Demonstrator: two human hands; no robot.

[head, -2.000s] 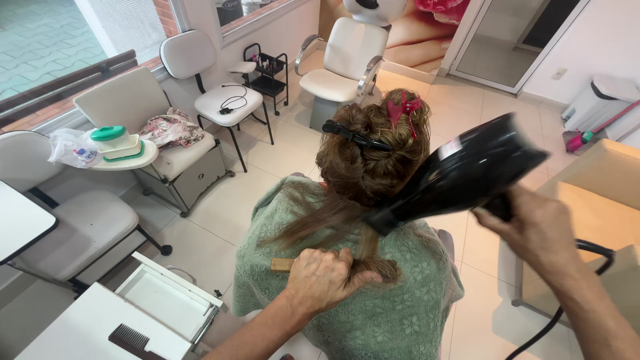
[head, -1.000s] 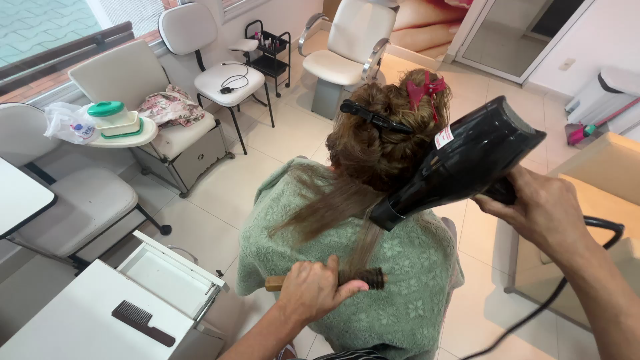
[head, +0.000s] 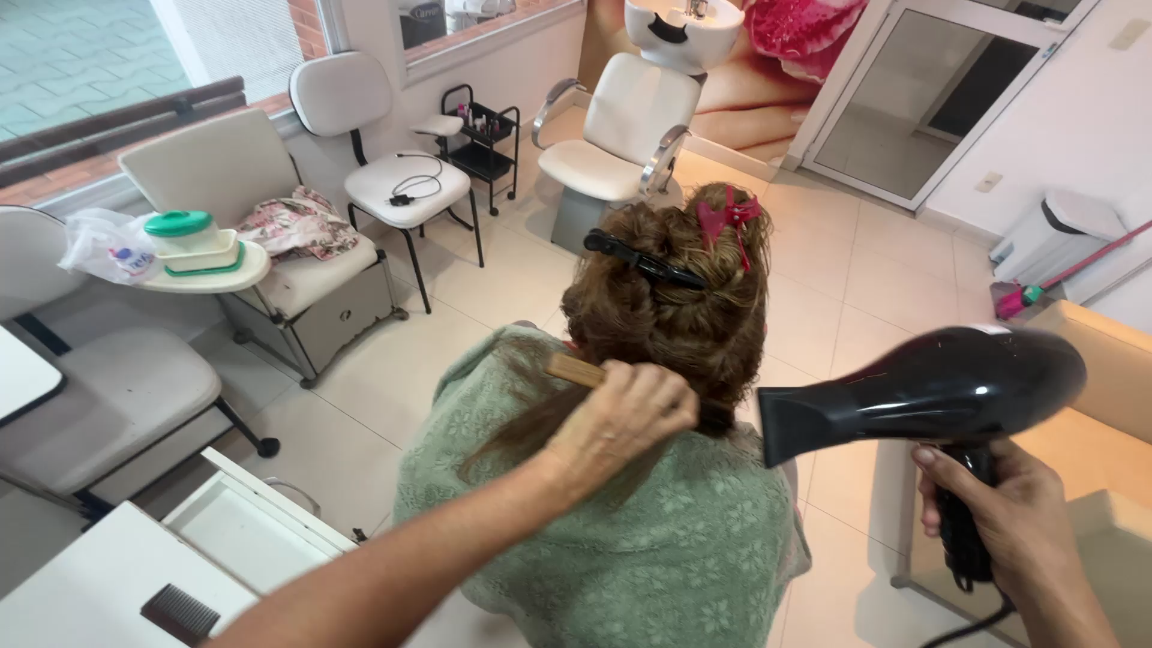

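A person sits facing away, a green patterned towel [head: 630, 549] over the shoulders. Their brown hair [head: 621, 315] is pinned up with a black hair clip [head: 643, 261] and a red hair clip [head: 727, 219], while a lower section hangs loose. My left hand [head: 625, 418] grips a wooden-handled round brush [head: 576, 370] at the nape; its bristle end is partly hidden behind my hand and against the hair. In my right hand [head: 1008, 504] is a black hair dryer [head: 927, 387], held by its handle right of the head, its flat nozzle pointing left toward the nape.
At lower left, a comb [head: 180, 614] lies on a white cabinet [head: 108, 576] beside an open drawer [head: 252, 531]. The dryer's cord [head: 976, 623] hangs at lower right, near a beige armchair [head: 1102, 414]. A salon wash chair [head: 621, 135] stands beyond the person; other chairs line the left.
My left hand and the brush have risen from the towel-covered back to the nape. The dryer has moved right, away from the loose hair, and its nozzle now points left instead of down-left.
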